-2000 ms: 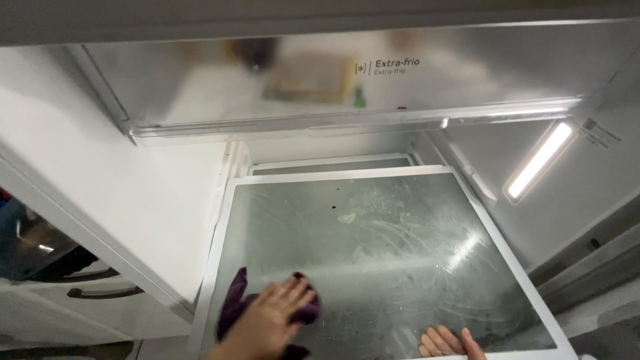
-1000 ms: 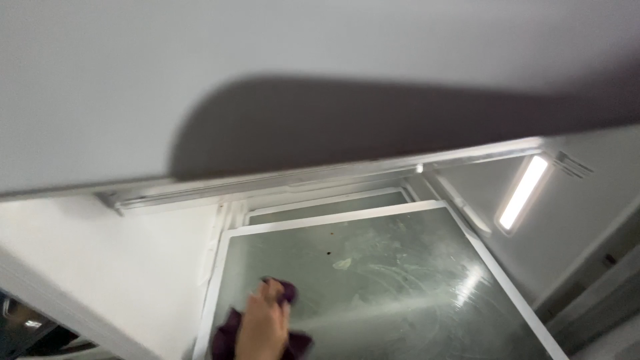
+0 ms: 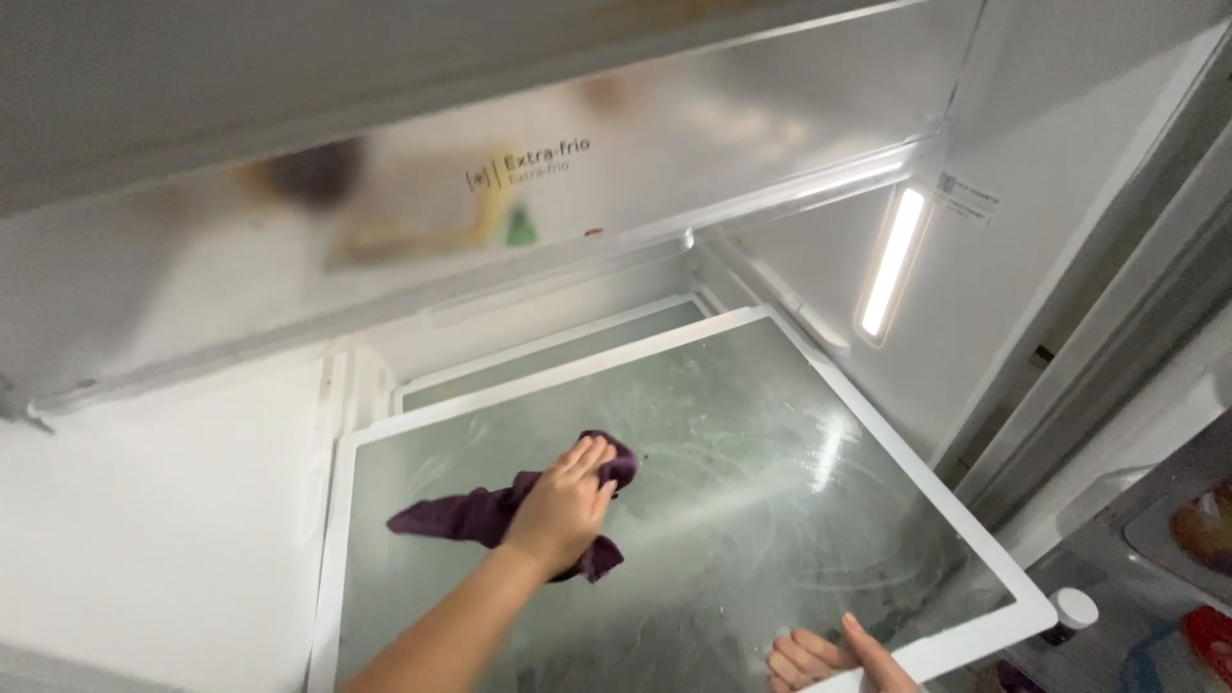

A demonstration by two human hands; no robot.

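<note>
A glass refrigerator shelf (image 3: pixel 712 539) with a white frame sits tilted in view, pulled forward from the compartment, with smears and small dark specks on it. My left hand (image 3: pixel 568 500) presses a dark purple cloth (image 3: pixel 472 515) against the glass left of its middle; part of the cloth bunches under the fingers and a corner trails left. At the front edge, my right hand (image 3: pixel 837 659) grips the shelf's white frame, thumb up and curled fingers over the glass.
Above hangs a translucent drawer (image 3: pixel 674 125) with blurred items inside. A lit lamp strip (image 3: pixel 893 262) is on the right wall. Another framed glass shelf (image 3: pixel 558 351) lies behind. At the lower right, a white-capped container (image 3: pixel 1073 608) and other items stand by the door.
My left hand and the cloth have moved farther up the glass, close to the dark specks. My right hand, out of view one second ago, shows again at the front edge. The view has tilted.
</note>
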